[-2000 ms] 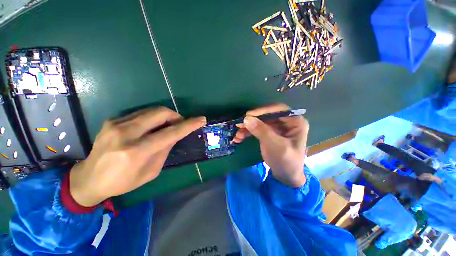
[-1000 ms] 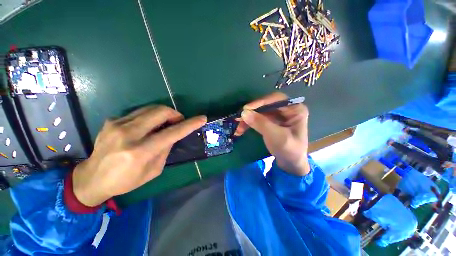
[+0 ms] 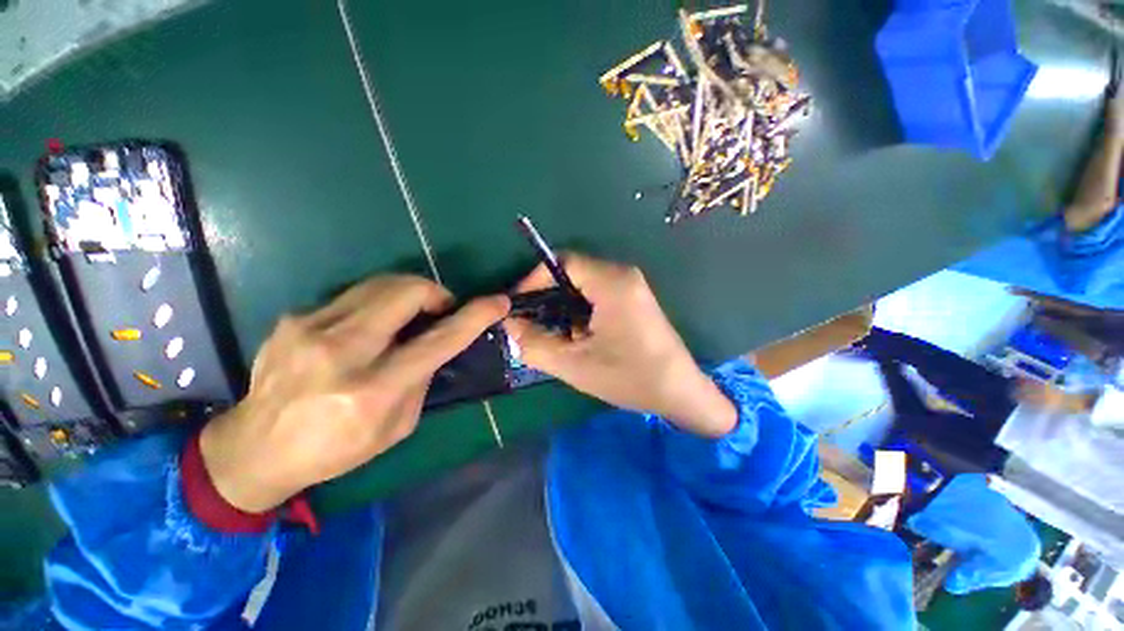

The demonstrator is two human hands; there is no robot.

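A black phone mid-frame (image 3: 461,375) lies on the green bench in front of me. My left hand (image 3: 339,382) rests over its left part and holds it, index fingertip at its upper edge. My right hand (image 3: 613,330) is over the board end and covers most of the main board; a small bright patch shows beside the fingers. The right hand holds a dark pen-like tool (image 3: 544,252), its silver-grey end pointing up and left. Its working tip is hidden. I cannot tell whether a flex part is under the fingers.
More open phone bodies (image 3: 136,296) lie at the left. A pile of flex parts (image 3: 721,111) is at the top centre-right, with a blue plastic bin (image 3: 959,74) beyond it. A cardboard box (image 3: 842,483) is below the bench edge. Other people in blue smocks are at the right.
My right hand has moved left over the phone's board end. The tool has swung from pointing right to pointing up and left. My left hand has stayed on the phone.
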